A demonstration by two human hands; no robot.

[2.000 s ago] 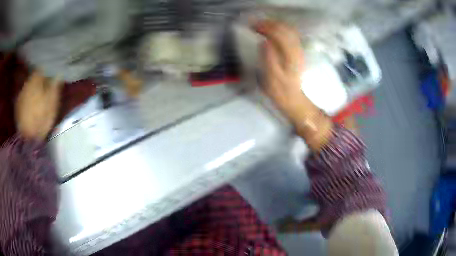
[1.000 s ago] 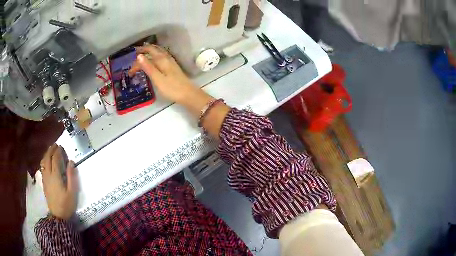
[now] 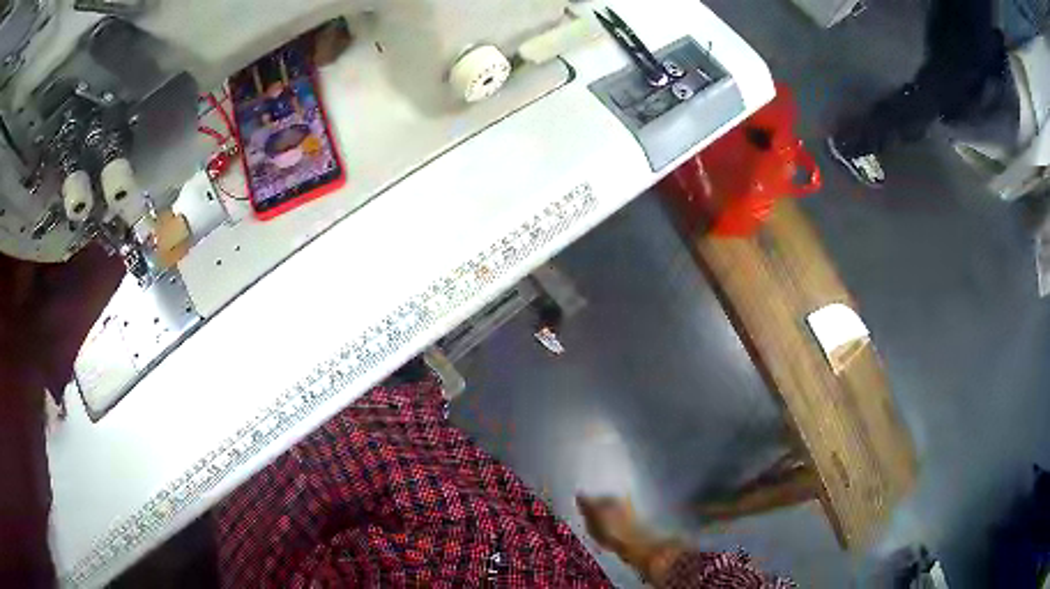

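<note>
A smartphone in a red case (image 3: pixel 288 144) lies on the machine bed with its screen lit. The sewing machine's needle area (image 3: pixel 141 262) is at the left, beside a tan-yellow block (image 3: pixel 170 236) and two off-white cylinders. Dark maroon fabric (image 3: pixel 25 380) hangs at the left edge of the picture, partly cut off. My right hand (image 3: pixel 628 535) is low at the bottom, below the table and off the machine, small and blurred; I cannot tell whether it holds anything. My left hand is out of the picture.
Dark snips (image 3: pixel 633 48) lie on the grey panel (image 3: pixel 674 109). A red plastic bag (image 3: pixel 748 173) hangs by a wooden bench (image 3: pixel 806 368) bearing a white item (image 3: pixel 838 334). A person's leg and shoe (image 3: pixel 858 161) are at upper right. Checked cloth (image 3: pixel 380 495) covers my lap.
My right hand has left the phone and moved down past the table's front edge. My left hand has left the table and the picture. The phone's screen picture has changed.
</note>
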